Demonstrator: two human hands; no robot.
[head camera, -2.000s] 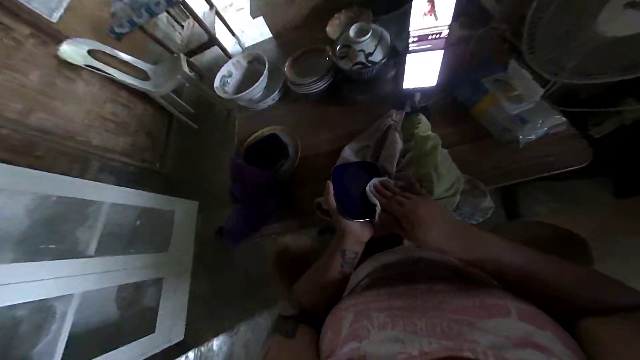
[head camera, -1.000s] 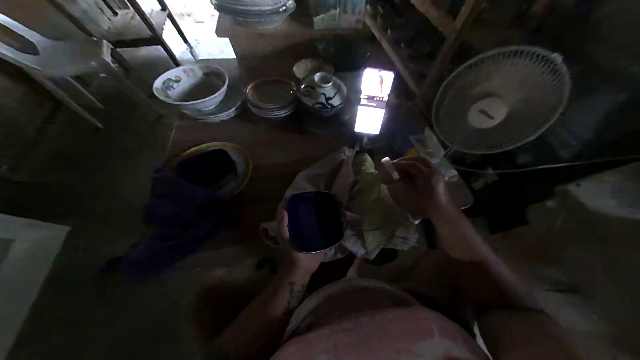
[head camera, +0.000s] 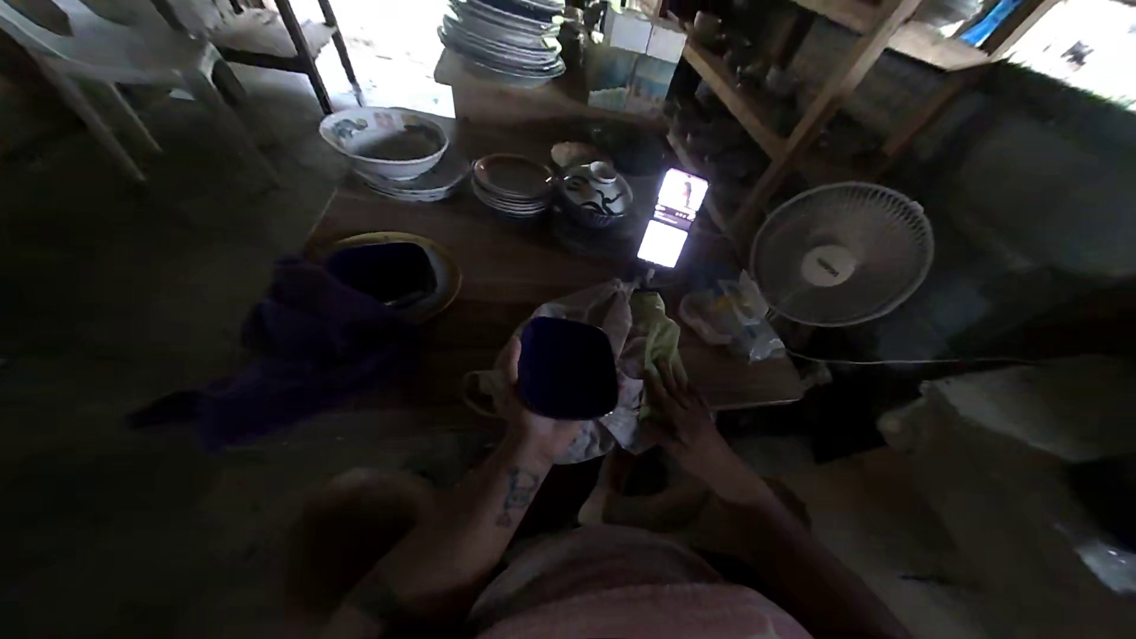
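My left hand (head camera: 532, 413) holds a dark blue square dish (head camera: 568, 368) with rounded corners, gripping it by its left and lower edge above the wooden table. My right hand (head camera: 683, 413) rests on a yellow-green cloth (head camera: 658, 333) to the right of the dish; whether its fingers grip the cloth cannot be told. Beside it, a pale cloth (head camera: 608, 306) lies behind and under the dish. At the left, a second dark dish (head camera: 390, 271) sits on a round plate with a yellowish rim (head camera: 451, 266), and a purple cloth (head camera: 302, 324) hangs over the table's edge.
A lit phone (head camera: 673, 217) stands upright on the wooden table (head camera: 497, 262). Behind are a patterned bowl (head camera: 390, 146), stacked small plates (head camera: 513, 182), a lidded patterned pot (head camera: 596, 191) and a tall plate stack (head camera: 501, 40). Plastic bags (head camera: 732, 315) and a fan (head camera: 841, 257) are at the right.
My right hand was at the dish with a white cloth, then raised to its right with a small white thing; now it is down on the yellow-green cloth. The view has swung considerably.
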